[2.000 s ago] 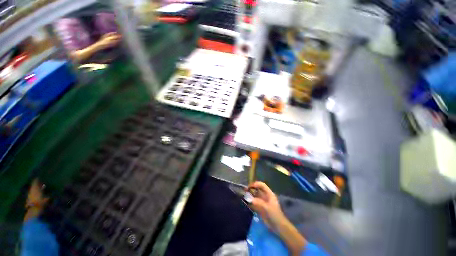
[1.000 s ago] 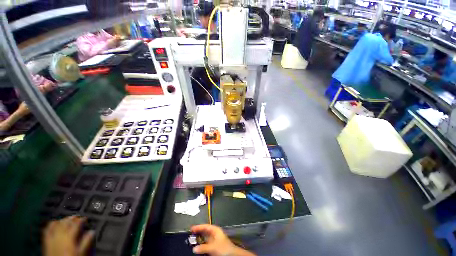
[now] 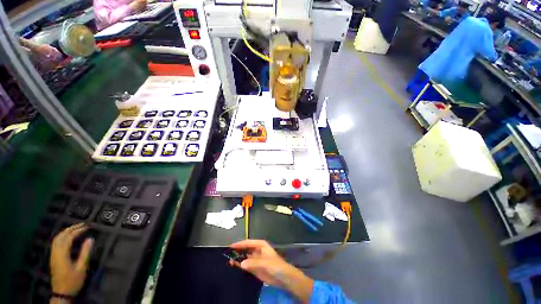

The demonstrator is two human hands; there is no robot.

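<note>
My right hand (image 3: 264,261) holds a small dark watch case (image 3: 235,255) between thumb and fingers in front of the machine table. My left hand (image 3: 68,261) is over the black parts tray (image 3: 121,252), fingers curled and apart; whether it holds a part cannot be told. Several black cases with round centres, one of them a watch case near the tray's right side (image 3: 136,218), lie in the tray's pockets. The dispensing machine (image 3: 273,181) has an orange fixture block (image 3: 254,133) and a black fixture (image 3: 286,123) on its bed, below a brass-gold barrel (image 3: 287,89).
A white parts tray (image 3: 155,156) with rows of dark squares lies beyond the black tray. Blue-handled cutters (image 3: 307,218), crumpled wipes (image 3: 225,217) and orange cable plugs are before the machine. A teach pendant (image 3: 339,181) is at its right. A person in blue is across the aisle.
The view has tilted down and steadied. My right hand still holds the small dark part. My left hand stays over the black tray. The barrel hangs at a slightly different place over the bed.
</note>
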